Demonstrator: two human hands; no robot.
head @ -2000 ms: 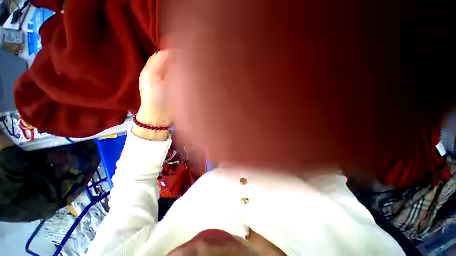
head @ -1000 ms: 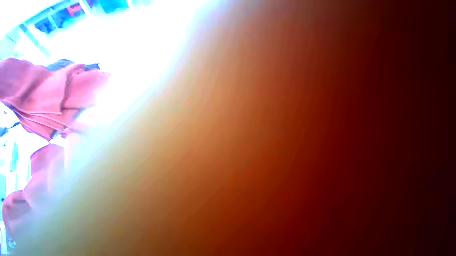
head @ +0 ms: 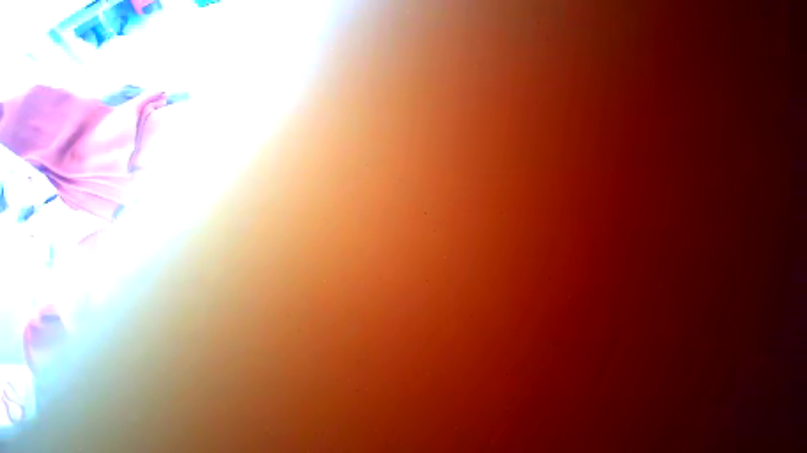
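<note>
A very close, blurred orange to dark red surface [head: 460,230] covers most of the head view; I cannot tell whether it is a hand or cloth. A garment piece [head: 71,133], washed out to pink by glare, shows at the upper left with folds running down to the right. A small pink patch, perhaps the same cloth, shows at the lower left. Neither my left hand nor my right hand can be made out. The sewing machine is not visible.
White glare fills the left side around the cloth. Blurred blue and white shapes [head: 102,22] show at the upper left corner. A pale object with a thin looped line [head: 12,398] is at the lower left edge.
The left hand and white sleeve seen two seconds ago are out of sight. The blurred surface now covers more of the view. Glare has grown, and the lower pink cloth shows less.
</note>
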